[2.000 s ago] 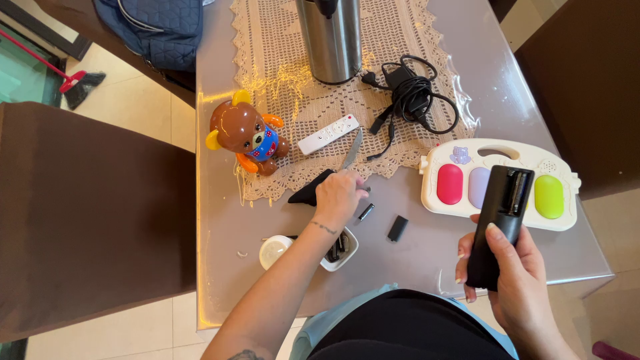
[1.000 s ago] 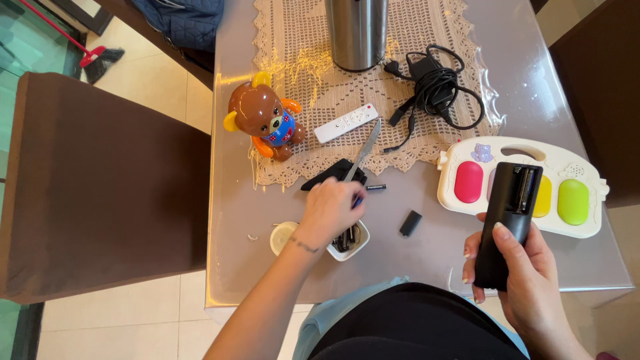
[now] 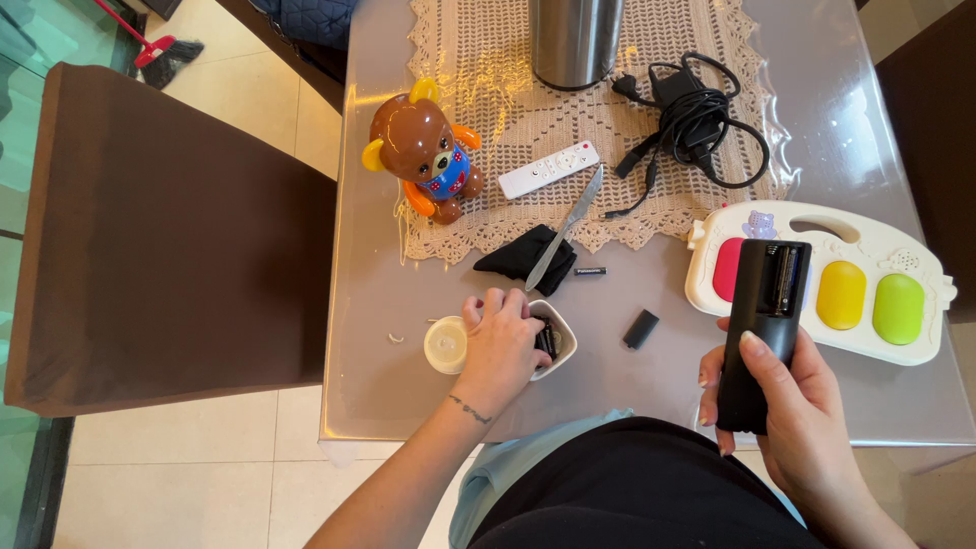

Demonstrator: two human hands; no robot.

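My right hand [image 3: 785,389] holds a black remote control [image 3: 751,335] upright, its battery compartment uncovered with a battery inside. My left hand [image 3: 503,335] is at a small white square bowl [image 3: 566,341] of loose batteries [image 3: 546,345]; its fingertips reach over the rim, and whether they grip a battery is hidden. A round white lid [image 3: 445,345] lies left of the bowl. Behind the hand, a table knife [image 3: 564,229] rests partly on a black cloth [image 3: 511,258], with a single AAA-type battery [image 3: 589,271] beside it. The black battery cover [image 3: 640,329] lies between my hands.
A toy piano [image 3: 915,347] is partly behind the remote. Further back are a white remote [image 3: 549,170], a brown bear figure [image 3: 415,145], a coiled black power adapter [image 3: 690,114] and a steel flask [image 3: 576,38] on a crochet cloth [image 3: 488,91]. A brown chair [image 3: 175,244] stands left.
My left hand has moved from the black cloth and knife handle back to the bowl. The single battery now lies alone beside the cloth. My right hand still holds the black remote.
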